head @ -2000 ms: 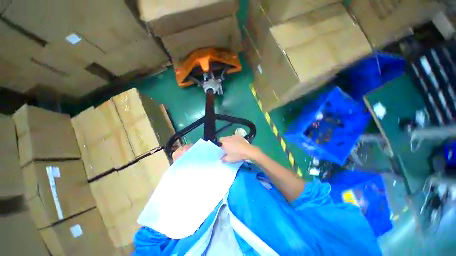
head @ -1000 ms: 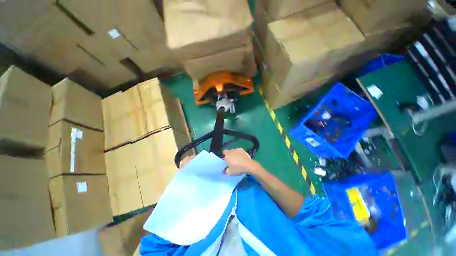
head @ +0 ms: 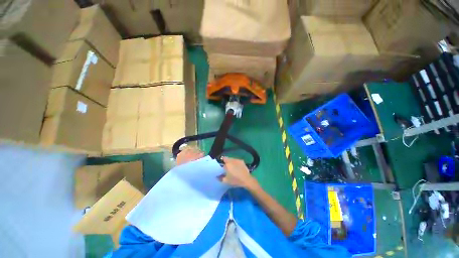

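A white sheet (head: 178, 201) lies over my left forearm, its blank-looking side up. My right hand (head: 235, 172) pinches the sheet's upper right corner beside the handle. My left hand (head: 189, 155) is on the left side of the black loop handle (head: 190, 137), partly hidden by the sheet; its fingers are closed around the loop. The dark shaft runs forward to the orange pallet truck (head: 236, 86). Brown cartons (head: 245, 27) are stacked on the truck.
Stacked cartons (head: 146, 113) stand on the left, and more cartons (head: 342, 43) at the front right. Blue bins with parts (head: 336, 126) lie right of the yellow-black floor line (head: 287, 151), by a green workbench (head: 420, 131). A pale surface (head: 40, 201) fills the lower left.
The view has turned, so the truck and its cartons now show further right. The left stacks appear higher, and a printed carton shows at lower left. Both hands keep their places.
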